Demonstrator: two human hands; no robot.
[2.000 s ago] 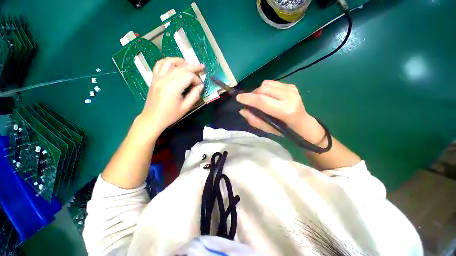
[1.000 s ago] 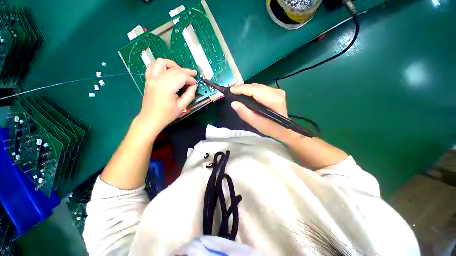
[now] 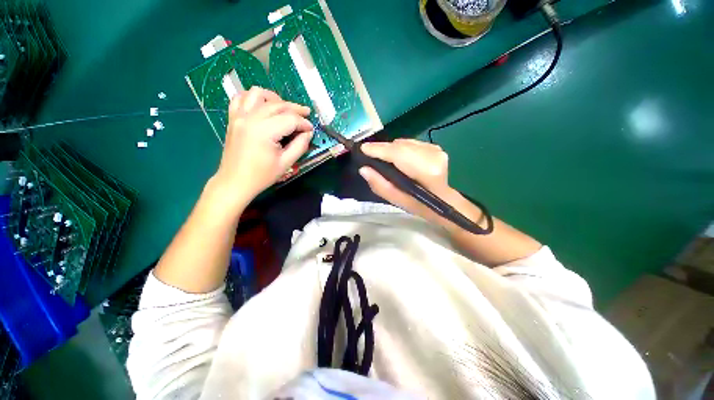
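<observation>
The green circuit board (image 3: 340, 74) with two rounded oval shapes lies in a tan fixture (image 3: 345, 47) near the bench edge. Pale raised strips show through its openings. My left hand (image 3: 266, 137) is over the lower left of the board, fingertips pinching the solder wire (image 3: 86, 119), which runs in from the left. My right hand (image 3: 411, 168) holds the black soldering iron (image 3: 395, 178) like a pen. The iron's tip is at the lower part of the board, close beside my left fingertips. The exact contact point is too small to tell.
Several small white connectors (image 3: 158, 125) lie left of the fixture. Populated boards (image 3: 74, 211) stand in rows at left by a blue bin (image 3: 35, 305). A yellowish tin (image 3: 472, 17) of silvery bits is at the top. The iron's black cord (image 3: 560, 58) curves at right. Cardboard boxes (image 3: 665, 320) are lower right.
The iron has moved left and its tip is now beside my left fingertips. The fixture appears slightly further right and lower in view. Both hands keep their holds.
</observation>
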